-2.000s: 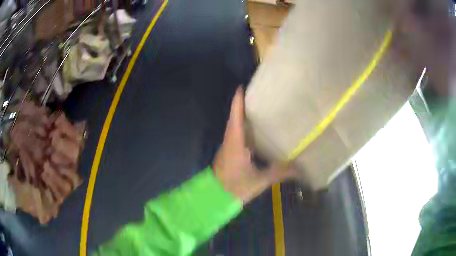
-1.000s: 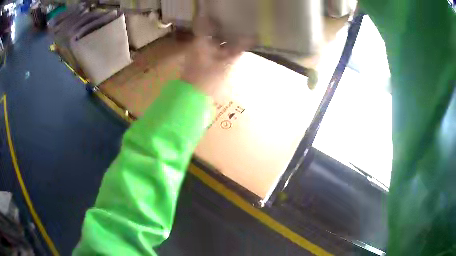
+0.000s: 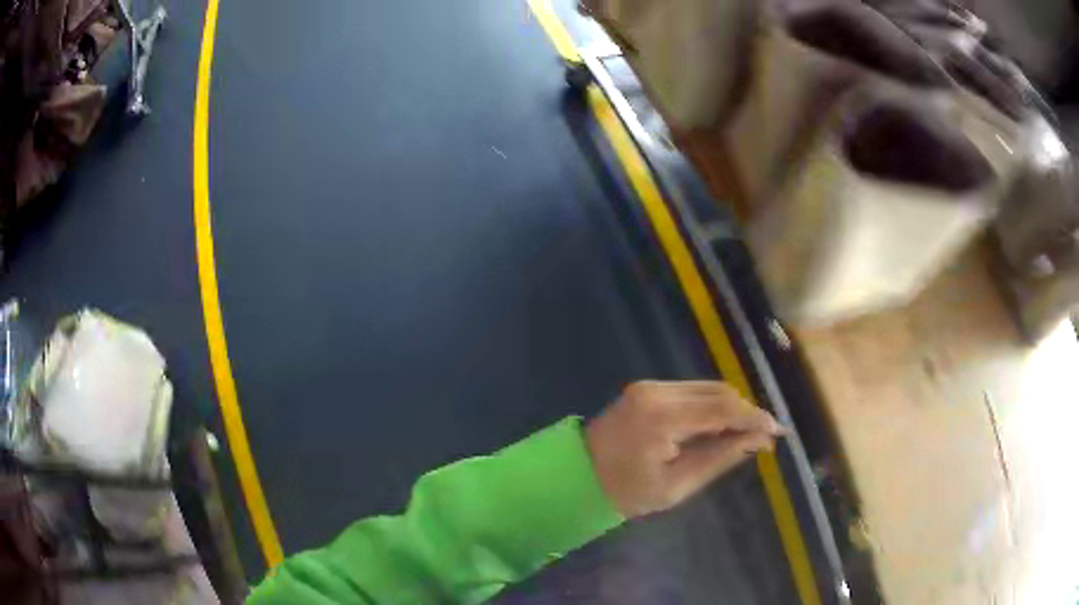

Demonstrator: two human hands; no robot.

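Note:
My left hand [image 3: 680, 447], in a bright green sleeve, is over the aisle beside the cart's metal edge. Its fingers are drawn together and I see nothing in them. My right hand is not in view. Beige bag bodies [image 3: 870, 242] with dark insides stand on flat brown cardboard [image 3: 911, 414] on the cart at the right. The nearest one is open-topped and blurred. My left hand does not touch the bags.
The dark aisle floor [image 3: 414, 236] runs between two yellow lines. The cart's long metal edge [image 3: 757, 366] curves down the right. At the left are a rack with brown pieces [image 3: 53, 106] and a pale bundle [image 3: 101, 390] by dark rails.
The view has swung to show more aisle and the left-hand racks. My left hand has come away from the bag held two seconds ago and from over the cart. The green sleeve at the right has left view.

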